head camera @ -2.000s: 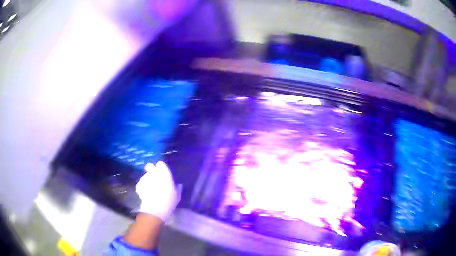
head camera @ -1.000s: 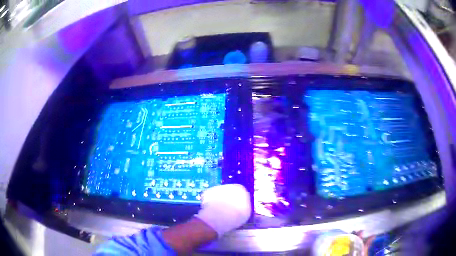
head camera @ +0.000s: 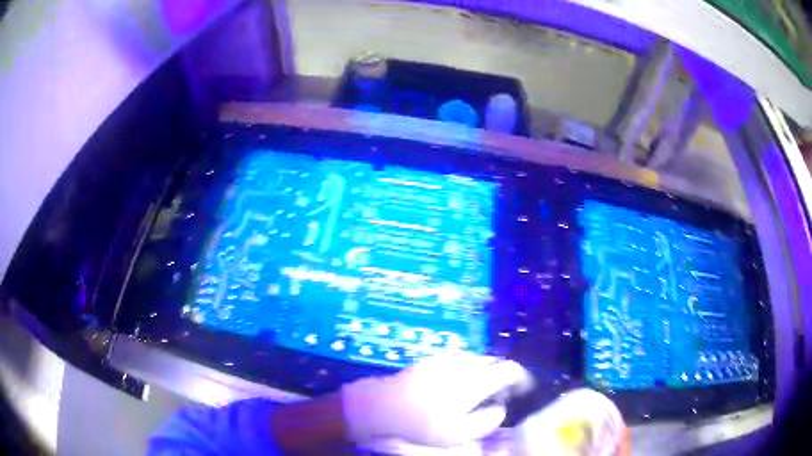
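Two printed circuit boards glow bright blue, the larger one (head camera: 356, 254) left of centre and the other (head camera: 668, 298) at the right. Each lies in a black carrier, and the carriers are side by side. My left hand (head camera: 427, 401), in a white glove, is at the front edge of the left board. Its fingers point right and are blurred, so I cannot tell whether they grip anything. A round whitish cup (head camera: 574, 432) with yellow inside is just right of the fingers, cut off by the bottom edge. I cannot make out my right hand.
A metal rail (head camera: 200, 374) runs along the front. A pinkish rail (head camera: 356, 125) runs behind the carriers. Beyond it stands a dark tray (head camera: 418, 85) with several small containers. White hood walls frame the left and right sides.
The left board has moved right, closing the bright gap between the carriers. My gloved left hand has moved right with it and is now beside the cup.
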